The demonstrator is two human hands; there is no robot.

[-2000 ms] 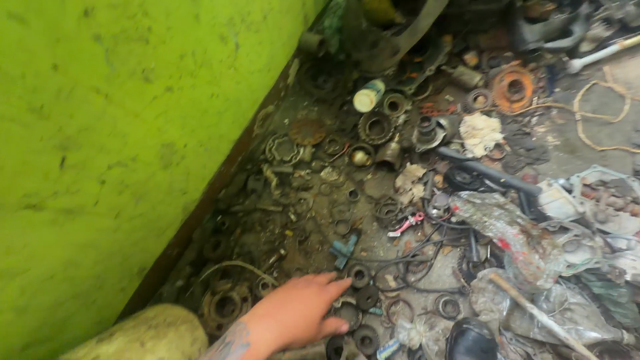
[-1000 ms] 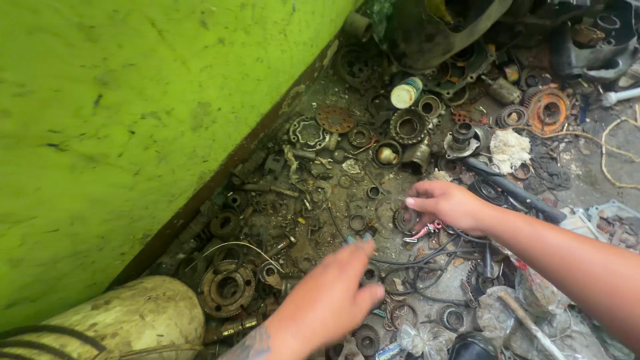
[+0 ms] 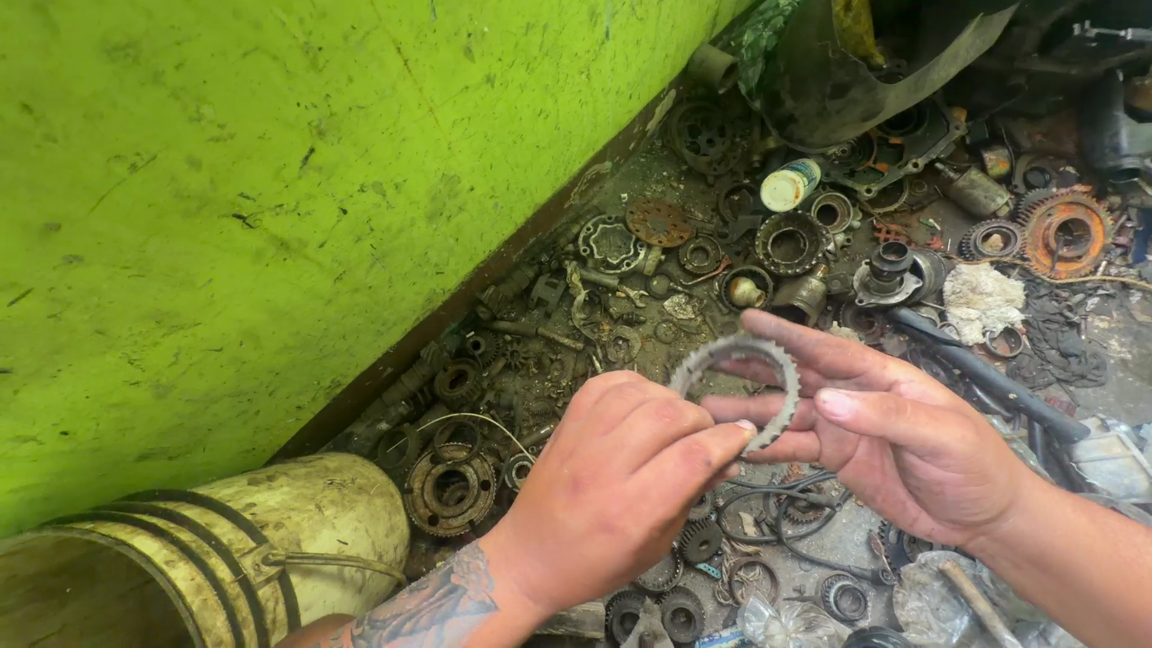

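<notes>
A toothed metal ring [image 3: 788,378], grey and slightly blurred, is raised above the floor between both hands. My left hand [image 3: 630,450] pinches its lower edge between thumb and fingers. Around the ring's right side, my right hand [image 3: 886,418] is spread, palm turned up, its fingers behind the ring; whether it grips is unclear. Beneath and beyond lie greasy gears, among them a dark gear [image 3: 792,243], a rusty orange gear [image 3: 1091,232] and a round flanged hub [image 3: 430,490].
A green wall [image 3: 270,198] borders the left side. A dirty yellowish bucket [image 3: 333,513] lies on its side at lower left. A white-capped container [image 3: 787,191], a black hose [image 3: 990,373], a crumpled white rag [image 3: 983,301], cables and plastic bags are scattered over the floor.
Both hands, earlier low over the parts on the floor, are now together with the toothed ring between them. The right hand came into view after the first frame.
</notes>
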